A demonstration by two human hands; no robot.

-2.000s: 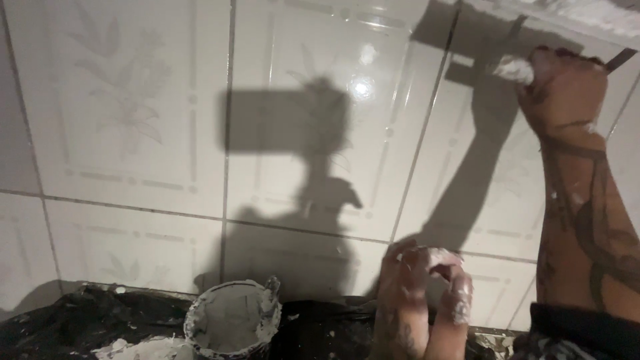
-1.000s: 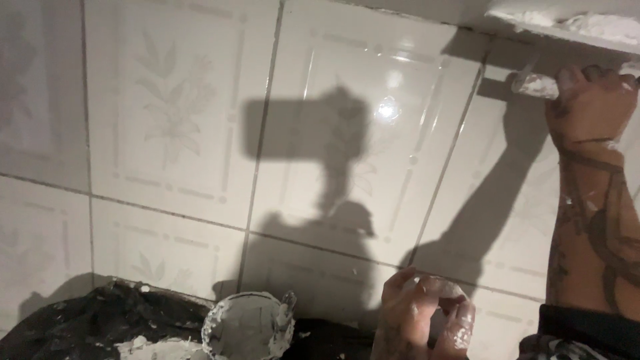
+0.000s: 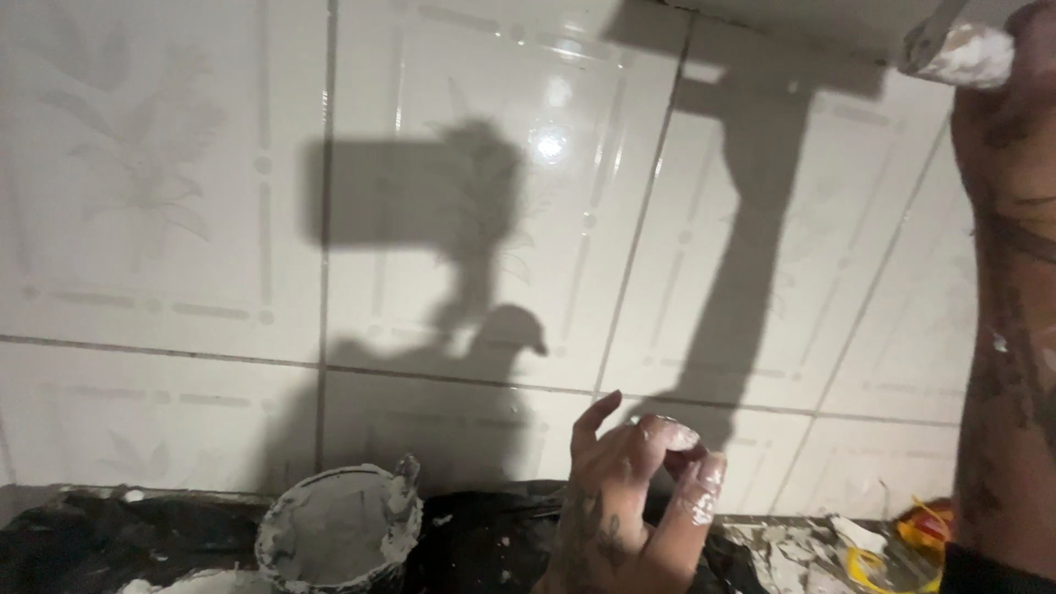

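My right hand (image 3: 1011,74), cut by the right edge at the upper right, grips the plaster-coated handle of a tool (image 3: 961,54); its blade is mostly out of view, and its shadow on the tiles is wide and flat. Below the middle, my left hand (image 3: 648,487) has curled fingers smeared with wet white compound, the little finger raised; nothing shows in it. To its left stands a round bucket (image 3: 276,520) crusted with compound, with grey-white paste (image 3: 338,520) inside.
Glossy floral wall tiles (image 3: 495,289) fill the background and carry shadows. Black plastic sheeting (image 3: 487,528) lies along the base. White scraps (image 3: 792,561) and a yellow and red object (image 3: 924,528) are at the lower right. More white compound (image 3: 206,582) shows at the bottom left.
My right hand, still on the tool, has moved toward the upper right edge of the view. My left hand's little finger now stands apart from the others. The yellow and red object has come into view.
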